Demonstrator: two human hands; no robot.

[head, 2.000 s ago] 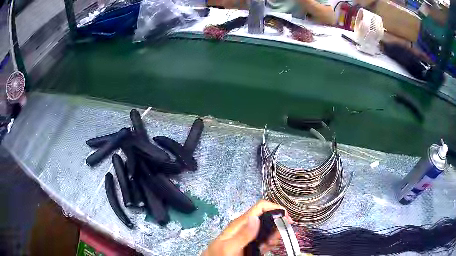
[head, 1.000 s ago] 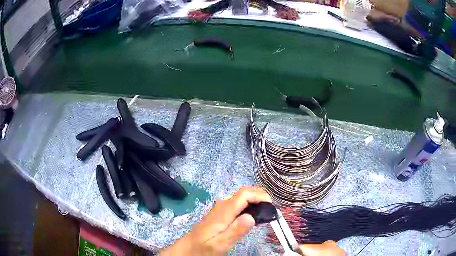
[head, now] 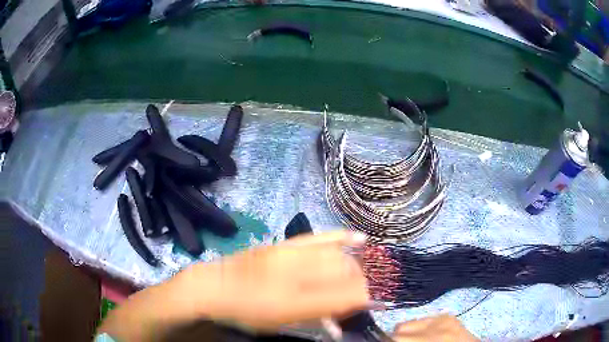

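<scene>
My left hand [head: 267, 284] is blurred at the bottom centre, closed around a black sleeve [head: 298, 225] whose rounded tip shows above the fingers. My right hand [head: 433, 330] is cut off by the bottom edge; its fingers are beside a dark and silvery piece under my left hand, and its grip is unclear. A nested stack of C-shaped metal strips [head: 387, 217] lies just beyond. The black wire bundle [head: 461, 272] lies at right, its red wire ends [head: 382, 270] near my left hand.
A loose pile of black sleeves [head: 180, 194] lies at left. A white and blue spray can [head: 555, 172] stands at right. Beyond the bench is the green conveyor belt [head: 200, 67] with a curved black piece [head: 284, 31] and others. A small pink fan [head: 7, 110] is at far left.
My left hand has moved across toward the wire ends, and more of its back shows. The metal strip seen clearly between the hands is now mostly hidden. The view has tilted down.
</scene>
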